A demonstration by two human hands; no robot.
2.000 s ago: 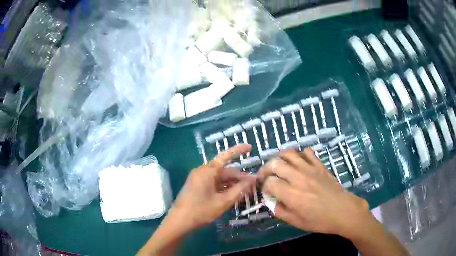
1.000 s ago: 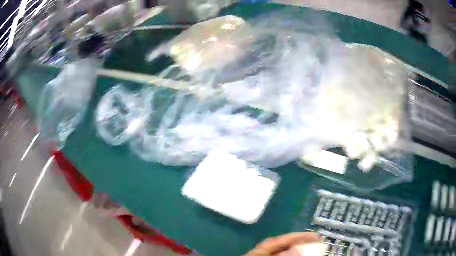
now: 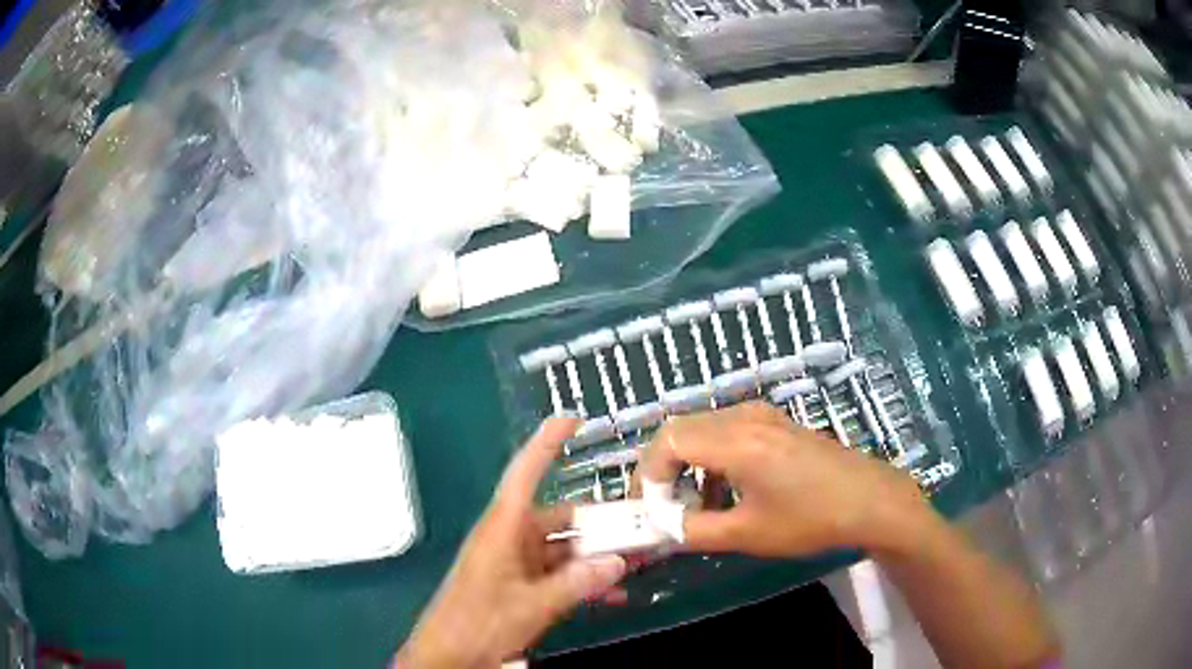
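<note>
A white housing block (image 3: 621, 527) is held between my two hands, with a thin pale rod sticking out of its left end. My left hand (image 3: 516, 555) grips the housing's left part between fingers and thumb. My right hand (image 3: 771, 484) grips its right end; a white covering shows on a fingertip. Both hands are over the front of the clear parts blister tray (image 3: 510, 353), which holds rows of shafted inner parts (image 3: 664, 346). The hands hide part of its front rows.
The parts tub (image 3: 416, 503) of white pieces stands at left. The large poly bag (image 3: 262, 301) lies at back left, with loose housings (image 3: 507, 271) in its open end. The finished-unit blister tray (image 3: 980, 346) is at right, a black block (image 3: 990, 59) at back right.
The view swung left, then returned to the hands. A white housing with a rod now shows clearly between both hands. Fewer housings show at the bag's front edge than two seconds ago.
</note>
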